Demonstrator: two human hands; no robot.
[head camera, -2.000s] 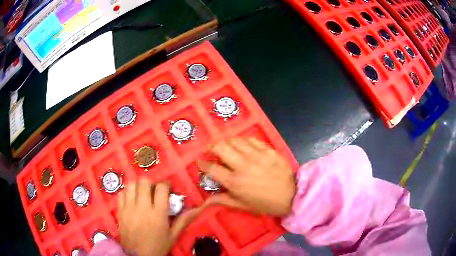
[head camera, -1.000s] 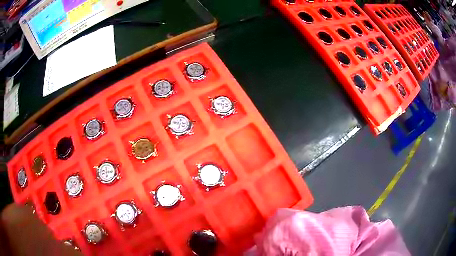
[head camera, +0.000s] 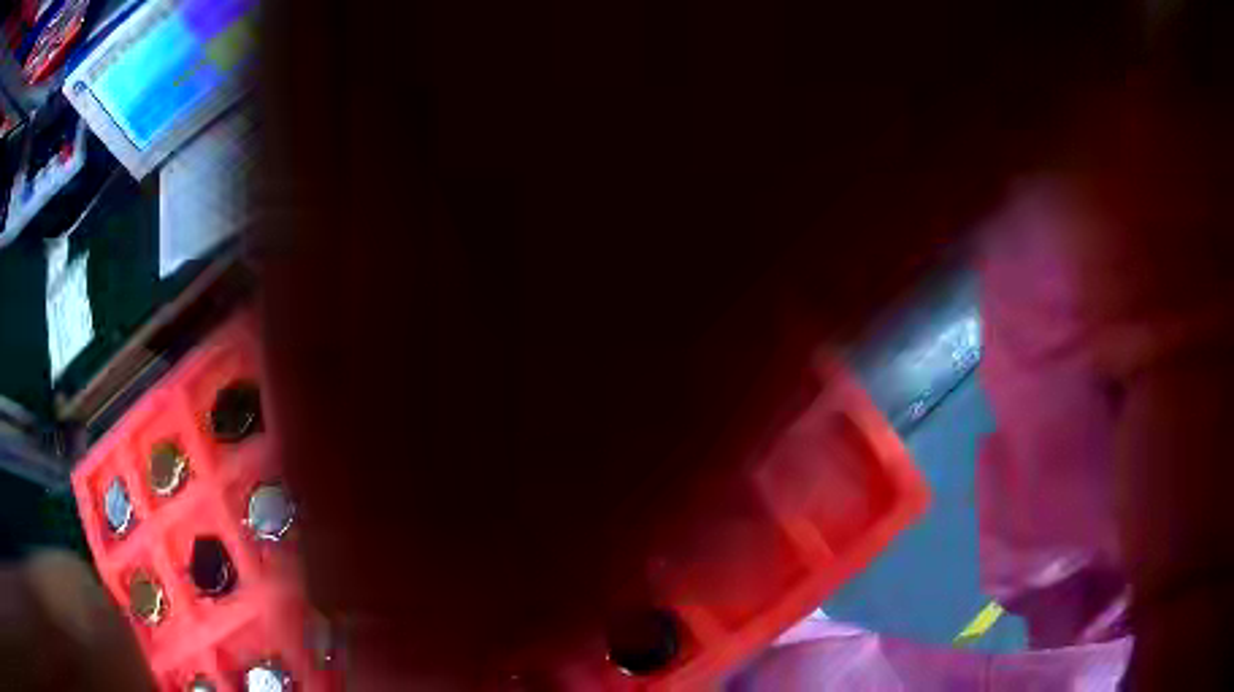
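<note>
A very dark, blurred shape (head camera: 541, 298) close to the camera covers the middle of the view. It looks like my raised right hand, but fingers and any hold are not readable. My left hand (head camera: 61, 629) is a blurred brown patch cut off at the lower left edge, beside the orange-red watch tray (head camera: 886, 466). At the tray's left end lie black-dial watch heads (head camera: 213, 565), gold-dial ones (head camera: 168, 468) and pale-dial ones (head camera: 269, 511). Another black-dial watch head (head camera: 642, 641) lies near the tray's front edge. The tray's middle is hidden.
A colour-printed white panel (head camera: 169, 88), a white paper sheet (head camera: 203, 210) and a small slip (head camera: 69, 308) are at the upper left, behind the wooden ledge (head camera: 142, 354). Pink sleeve cloth (head camera: 1049, 446) is at the right. Grey floor with a yellow line (head camera: 980, 623) shows below.
The dark shape has come in front of the camera and hides most of the tray and the neighbouring trays. The pink sleeve at the right now reaches higher. My left hand stays at the lower left edge.
</note>
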